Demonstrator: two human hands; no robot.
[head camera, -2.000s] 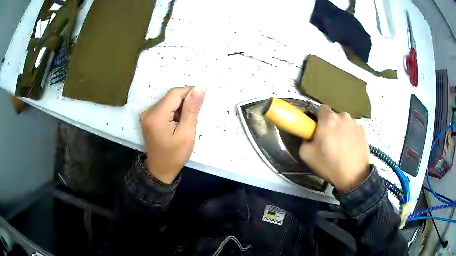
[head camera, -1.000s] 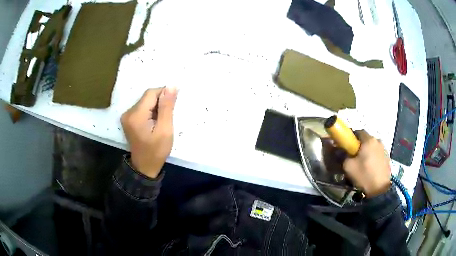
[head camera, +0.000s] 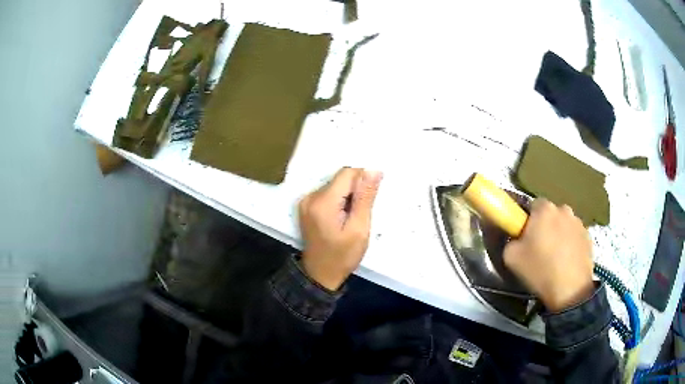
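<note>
My right hand (head camera: 554, 251) is closed around the wooden handle of the steam iron (head camera: 473, 244). The iron lies flat near the table's front edge, its tip pointing away and left. The black piece is hidden, and I cannot see what is under the iron. My left hand (head camera: 338, 223) rests to the left of the iron with thumb and fingertips together. Whether it pinches something small cannot be told. A stack of olive cut pieces (head camera: 563, 180) lies just behind the iron, to the right. A stack of black cut pieces (head camera: 577, 97) lies further back.
A larger olive panel (head camera: 263, 101) lies on the white table (head camera: 405, 67) at the left, beside olive strips (head camera: 161, 90). At the right are red-handled scissors (head camera: 668, 150), a dark iron rest (head camera: 665, 251) and a blue hose (head camera: 631, 307). Loose threads lie across the table.
The view has swung left, so things sit further right. A second ago the iron left part of a black piece uncovered; now it covers that place. My left hand keeps its pinched shape.
</note>
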